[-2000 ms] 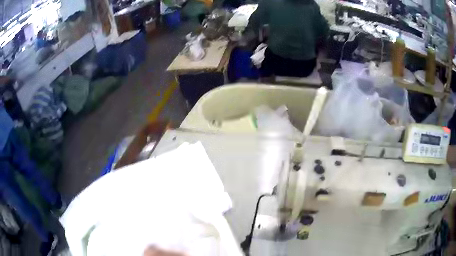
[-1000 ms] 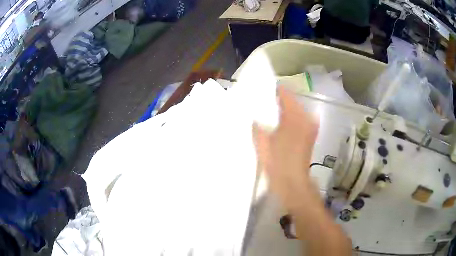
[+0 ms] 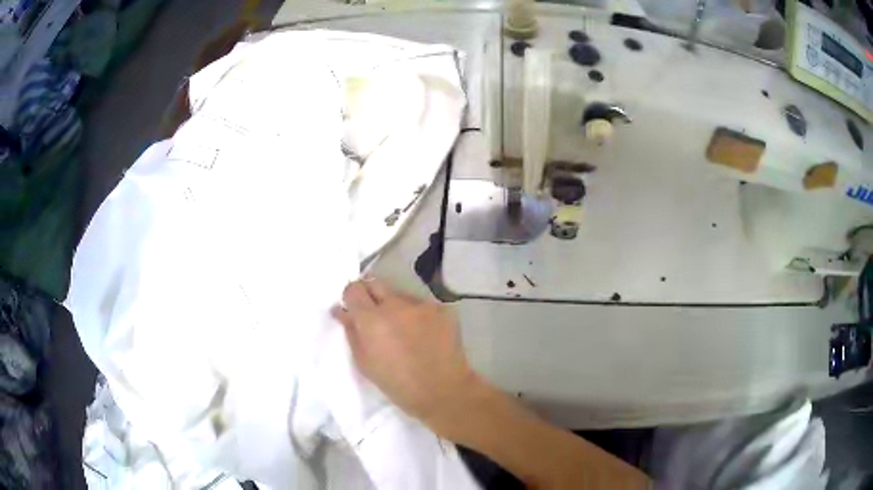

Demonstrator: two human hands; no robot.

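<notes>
A large white garment (image 3: 230, 191) with thin dark stitch lines lies heaped over the left part of the machine table and hangs down its left side. My right hand (image 3: 402, 345) comes in from the lower right and pinches a fold of the garment near its right edge. The garment lies left of the presser foot (image 3: 515, 203) and metal needle plate (image 3: 483, 215), not under the foot. Much of the cloth is overexposed, so its parts are hard to tell. My left hand is not in view.
The cream sewing machine head (image 3: 660, 105) stands at the upper right, with a control panel (image 3: 833, 55) behind it. The bed (image 3: 660, 249) extends below. White cloth (image 3: 766, 445) shows at the lower right. Green cloth (image 3: 48, 201) lies on the far left.
The view has shifted down and right towards the bed. My right hand has moved from the garment's far end to its near right edge. The garment now lies spread lower on the table.
</notes>
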